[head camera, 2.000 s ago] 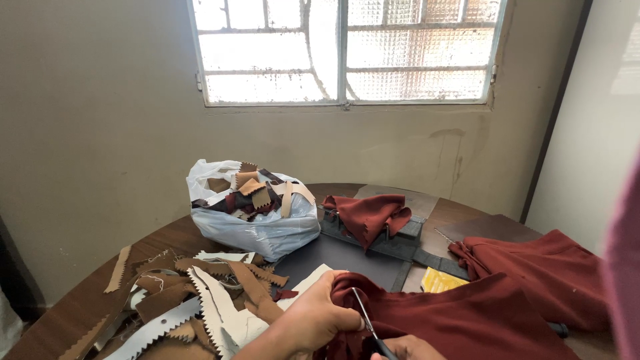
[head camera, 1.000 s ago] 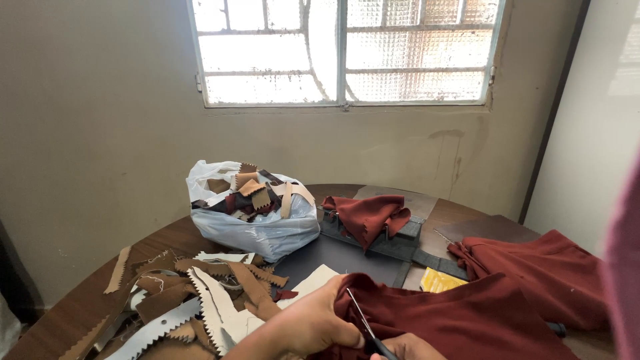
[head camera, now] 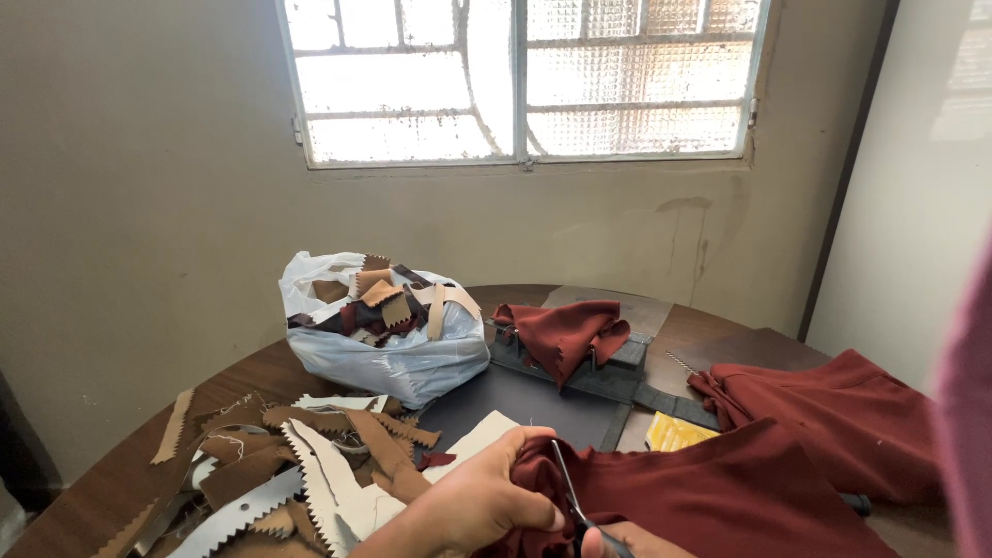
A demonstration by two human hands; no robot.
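Observation:
My left hand (head camera: 496, 492) grips a bunched part of a dark red cloth (head camera: 697, 484) near the table's front edge. In my right hand (head camera: 632, 541), partly cut off by the bottom of the view, is a pair of scissors (head camera: 570, 480) with dark handles. Its metal blades point up and away, against the gathered cloth just right of my left fingers. The rest of the red cloth spreads to the right. How far the blades are apart is hard to tell.
Zigzag-edged brown and cream scraps (head camera: 333, 473) lie at left. Behind them stands a white plastic bag (head camera: 387, 368) of scraps. A folded red cloth (head camera: 566, 333) rests on a dark grey holder (head camera: 628, 372). More red cloth (head camera: 821, 418) and a yellow packet (head camera: 678, 432) are at right.
My left hand and the scissors have shifted slightly along the bunched red cloth. The bag, the scraps and the holder stay where they were.

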